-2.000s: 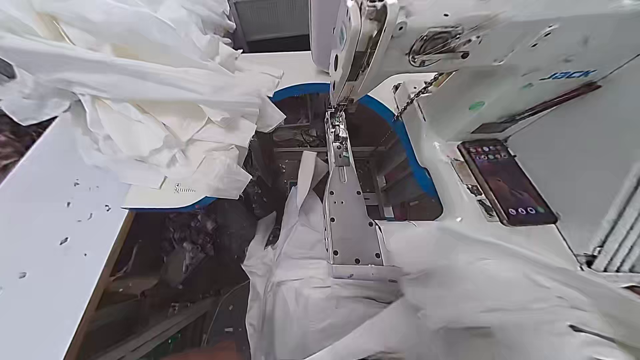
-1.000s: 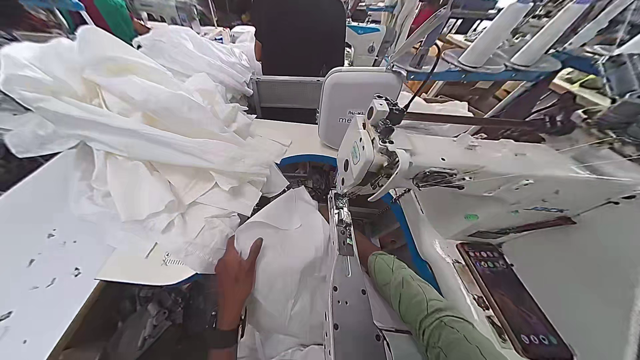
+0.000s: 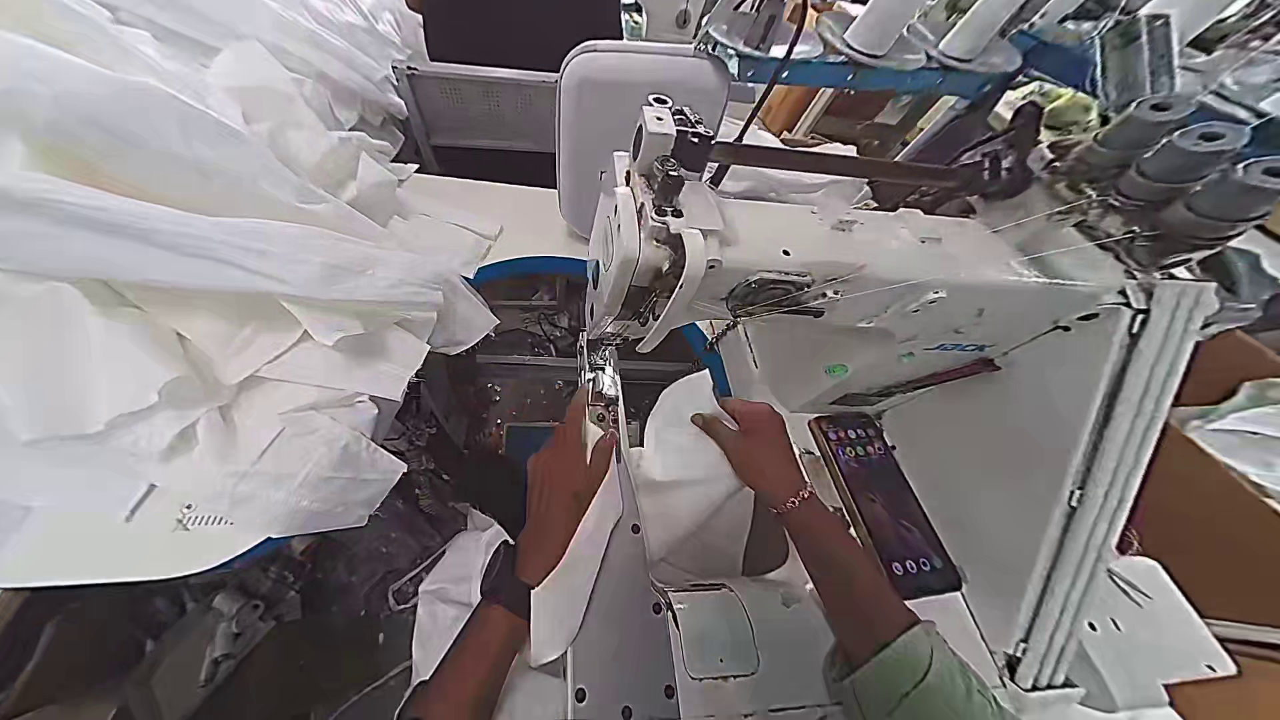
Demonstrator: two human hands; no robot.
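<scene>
A white Jack sewing machine (image 3: 800, 240) reaches in from the right, its needle head above a narrow metal arm bed (image 3: 625, 600). My left hand (image 3: 563, 485), with a dark band at the wrist, is at the left side of the bed just below the presser foot (image 3: 601, 378), gripping white fabric (image 3: 580, 580) that hangs down beside the bed. To the right of the bed, my right hand (image 3: 750, 445) pinches the upper edge of a white fabric piece (image 3: 690, 480) between thumb and fingers. The fingertips of my left hand are partly hidden.
A large heap of white fabric (image 3: 200, 280) covers the left table. A smartphone (image 3: 885, 505) lies right of my right forearm. Thread cones (image 3: 1180, 165) stand at the upper right. A blue-edged cutout (image 3: 530, 268) surrounds the bed, and a pale panel (image 3: 640, 130) stands behind the machine head.
My left hand has moved from the cloth at the left up to the bed near the presser foot. My right hand, hidden one second ago, now shows holding fabric right of the bed.
</scene>
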